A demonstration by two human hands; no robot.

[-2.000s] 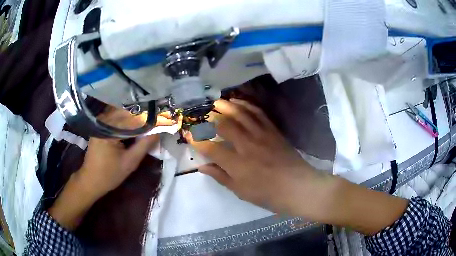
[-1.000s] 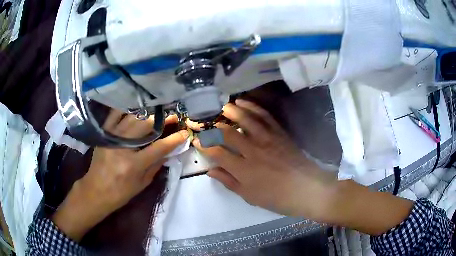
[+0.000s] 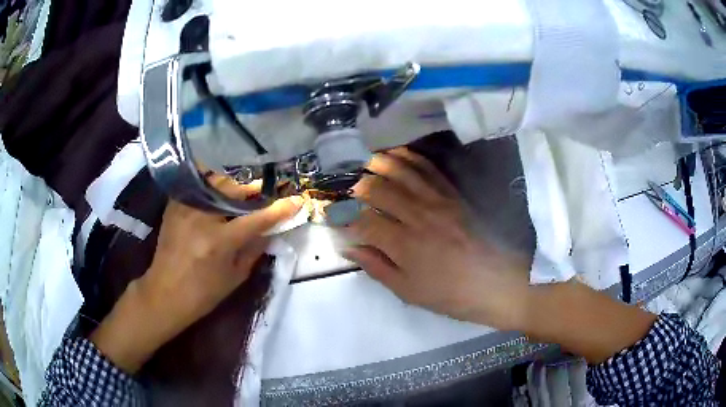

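A dark brown panel (image 3: 188, 334) lies under the machine head (image 3: 382, 32), partly hidden by my hands. A white strip with a frayed edge (image 3: 269, 318) runs from the needle area towards the table's front edge. My left hand (image 3: 195, 254) lies on the brown panel, its thumb and index finger closed on a small white fabric edge (image 3: 290, 222) at the lit needle area. My right hand (image 3: 426, 238) lies to the right of the needle, fingers bent beside the small grey block (image 3: 344, 211). The presser foot is mostly hidden by the head and fingers.
The curved metal guard (image 3: 163, 135) hangs over my left hand. A white cloth band (image 3: 569, 71) drapes over the machine arm. Pink and blue tools (image 3: 673, 208) lie on the right tabletop. A grey ruler strip (image 3: 398, 367) follows the front edge. White fabric (image 3: 36, 278) is heaped at left.
The brown fabric and a white piece at the left now show more. My left thumb and fingers have closed in at the needle area. My right hand stays right of the needle.
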